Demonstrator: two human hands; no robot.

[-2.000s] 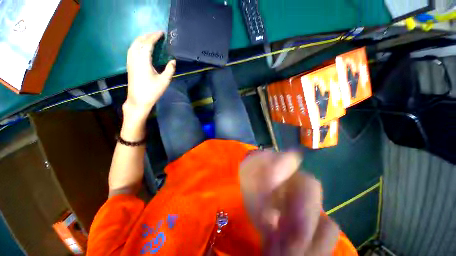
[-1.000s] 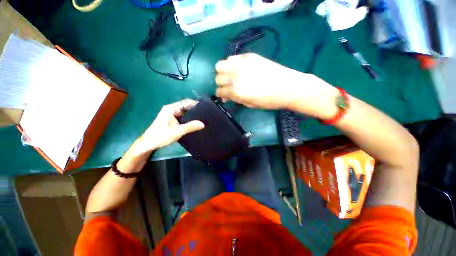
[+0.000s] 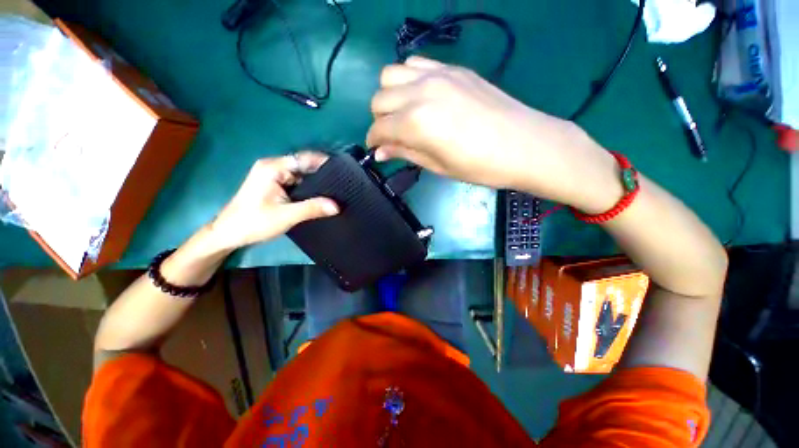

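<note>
A black set-top box (image 3: 355, 223) with a perforated top is held tilted over the bench's front edge. My left hand (image 3: 272, 206) grips its left end, thumb on top. My right hand (image 3: 429, 114) is at the box's rear edge, fingertips pinched on a small plug or lead at the upper corner; the fingers partly hide it. A black block plug (image 3: 403, 179) sits at the rear edge beside my right hand. A metal connector shows at the box's right rear corner.
An open orange carton (image 3: 131, 192) with white sheet and clear plastic lies left. A remote control (image 3: 524, 229) lies at the front edge, a pen (image 3: 682, 109) right. Loose black cables (image 3: 328, 79) lie behind. Orange cartons (image 3: 569, 311) are stacked below right.
The right hand came from near the body to the box's rear edge. The box was lifted off the bench into the left hand. A block plug now shows at its rear.
</note>
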